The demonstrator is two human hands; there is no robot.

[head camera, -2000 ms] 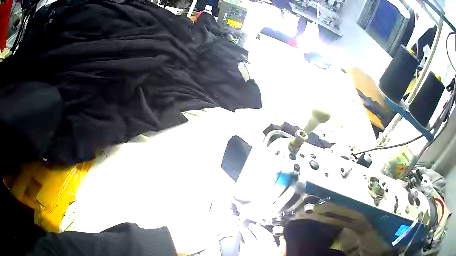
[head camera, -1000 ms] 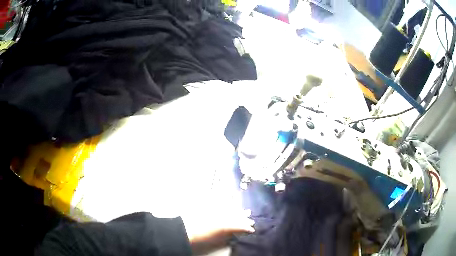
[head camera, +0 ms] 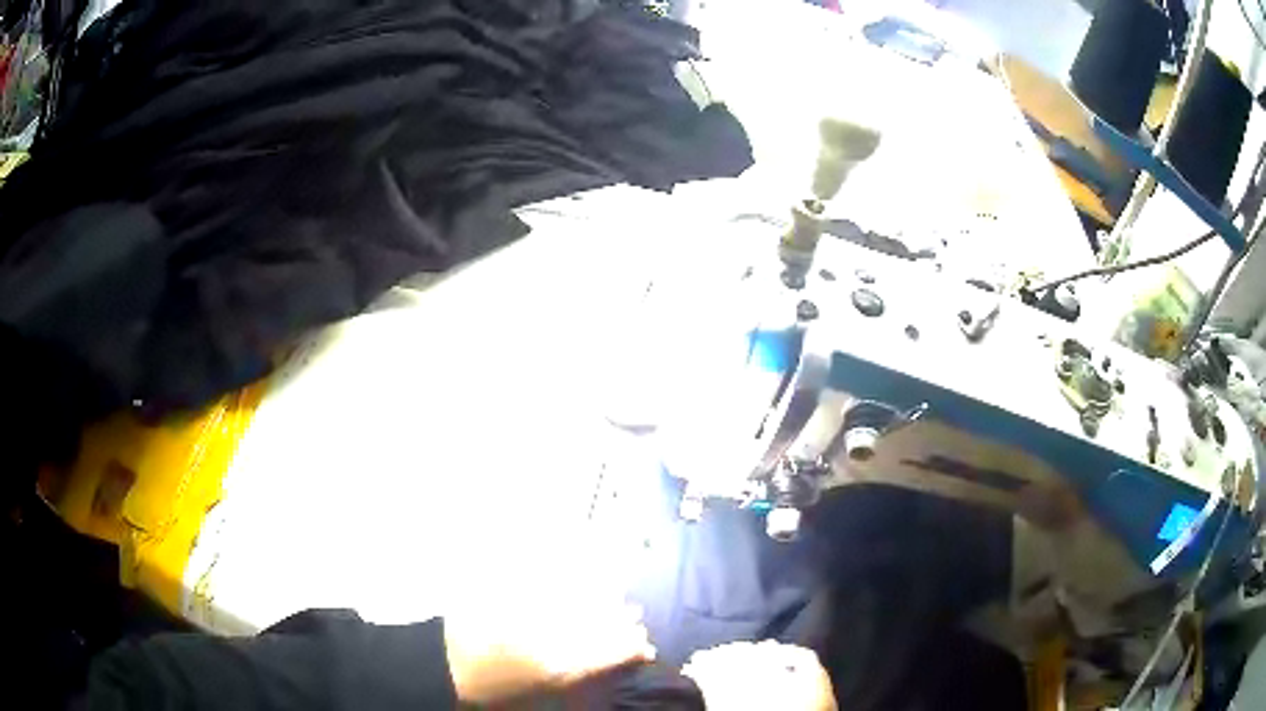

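A black fabric piece [head camera: 725, 572] lies below the needle area of the white and blue sewing machine [head camera: 958, 340], with its upper end in bright glare. My left hand [head camera: 542, 661] comes from the lower left in a dark sleeve, its fingers on a dark fold of the cloth at the bottom edge. My right hand [head camera: 764, 678] is close beside it, curled at the cloth's near edge and cut off by the picture's bottom. Both hands appear to grip the cloth. Glare washes out the fingertips, and the needle is not distinct.
A large crumpled black garment [head camera: 319, 167] covers the upper left. Yellow tape [head camera: 174, 486] is on the left table edge. A pale knob-like post [head camera: 819, 181] stands on the machine head. Dark thread cones [head camera: 1115, 63] are at upper right. The white table [head camera: 417, 458] is brightly lit.
My right hand has come into view beside my left. The black fabric was drawn into view below the needle. The small dark piece left of the machine head no longer shows. The view has shifted.
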